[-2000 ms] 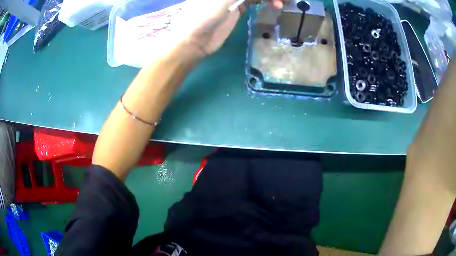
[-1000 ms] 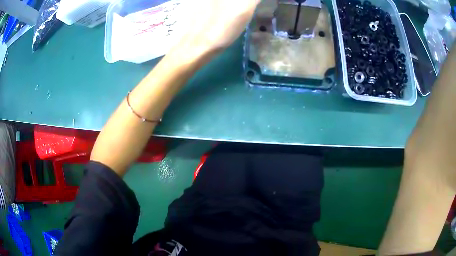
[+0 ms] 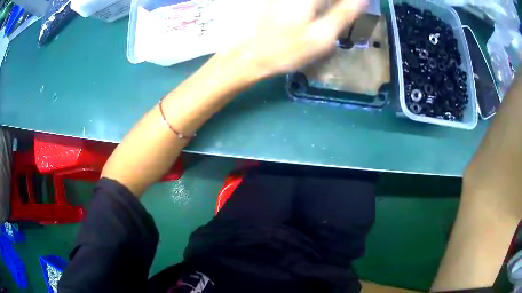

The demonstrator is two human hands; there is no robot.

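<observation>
My left hand [image 3: 297,40] reaches over the left part of the press base plate [image 3: 349,71], its fingers towards the metal block [image 3: 364,28]. The hand is blurred and its fingertips are at the top edge, so what it holds cannot be told. My right forearm shows at the right edge; the right hand is out of the picture. The press head and lever are out of view. A clear box of black rings [image 3: 432,68] stands right of the base. A clear box [image 3: 133,40] with a pale inside and thin reddish pins stands left, partly behind my left arm.
A flat dark item with a light rim [image 3: 483,74] lies right of the ring box, beside crumpled clear plastic [image 3: 503,43]. White boxes [image 3: 102,7] and a dark-filled bag [image 3: 55,22] are at the upper left. The green bench edge runs in front; red stools [image 3: 66,166] stand below.
My left hand has moved right, from beside the press fixture to over the base plate, and covers part of the block. The right forearm has stayed about the same. The view has shifted slightly.
</observation>
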